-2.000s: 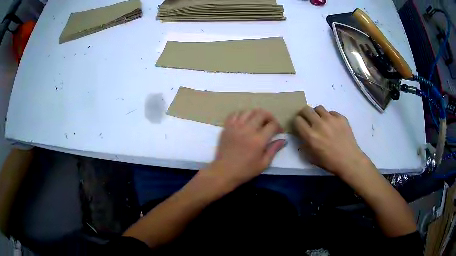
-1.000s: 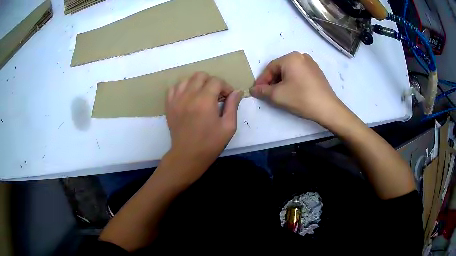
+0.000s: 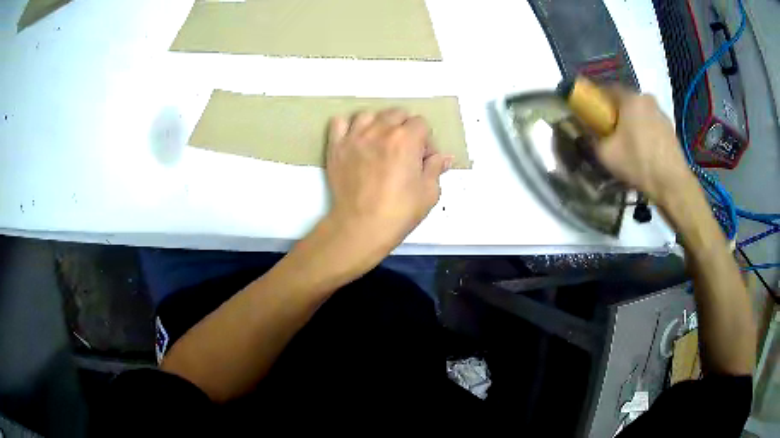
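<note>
A khaki fabric piece [image 3: 265, 128] lies flat near the front edge of the white table [image 3: 85, 192]. My left hand [image 3: 382, 167] presses on its right half, with thumb and fingertips at the near long edge by the right corner. Whether the fingers pinch a fold there is too small to tell. My right hand [image 3: 637, 137] grips the wooden handle of the steam iron [image 3: 556, 158]. The iron is slightly blurred, right of the piece and apart from it.
A second khaki piece [image 3: 308, 30] lies behind the first. A corner of khaki fabric [image 3: 38, 10] shows at the far left. The dark iron rest [image 3: 590, 38] is at the back right, without the iron. Blue hoses [image 3: 723, 201] hang off the right side.
My right hand has left the fabric edge and taken hold of the iron, which has moved off its rest towards the piece. My left hand stays on the fabric. The camera view has shifted.
</note>
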